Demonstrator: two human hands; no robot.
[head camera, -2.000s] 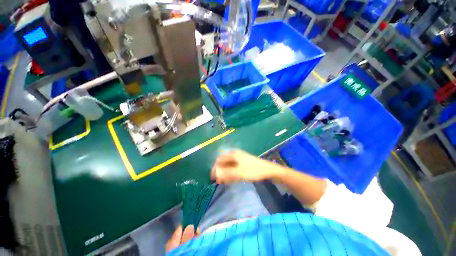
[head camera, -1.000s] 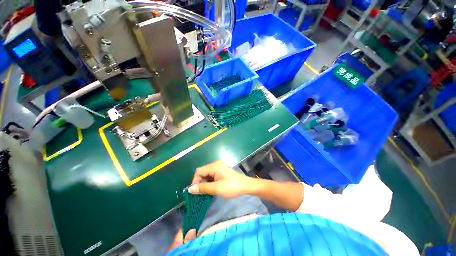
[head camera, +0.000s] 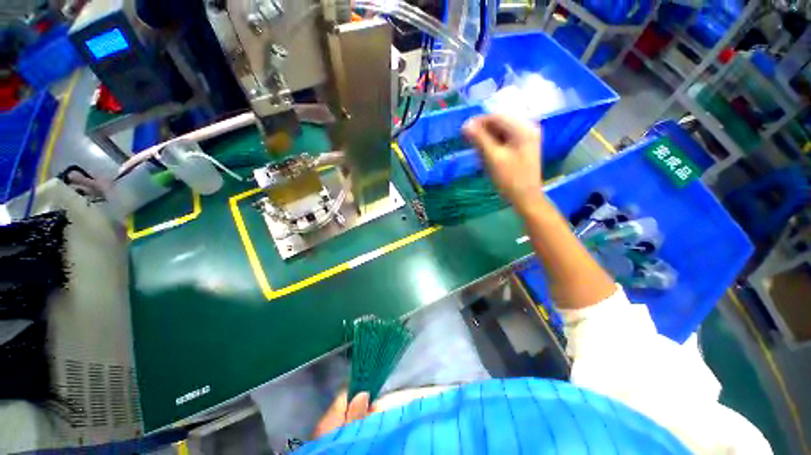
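Note:
My left hand (head camera: 343, 414), partly cut off by my blue clothing at the bottom, holds a fanned bundle of green wires (head camera: 375, 351) upright at the bench's front edge. My right hand (head camera: 505, 153) is raised, blurred, with bent fingers, over the right side of the small blue parts bin (head camera: 453, 168). Whether it holds anything cannot be told. Green wires show in that bin, and more green wires (head camera: 467, 199) lie on the bench in front of it, partly hidden by my right forearm.
The silver press (head camera: 363, 115) stands over a fixture (head camera: 298, 197) inside yellow tape. A beige cabinet (head camera: 84, 355) with black wires (head camera: 31, 307) is at left. A large blue tote (head camera: 569, 111) is behind; another (head camera: 702, 235), with a green sign and bagged pieces, is at right.
My right hand has left the green bundle and moved up and right to the small blue bin. My left hand still holds the bundle, now fanned wider. The whole view has shifted.

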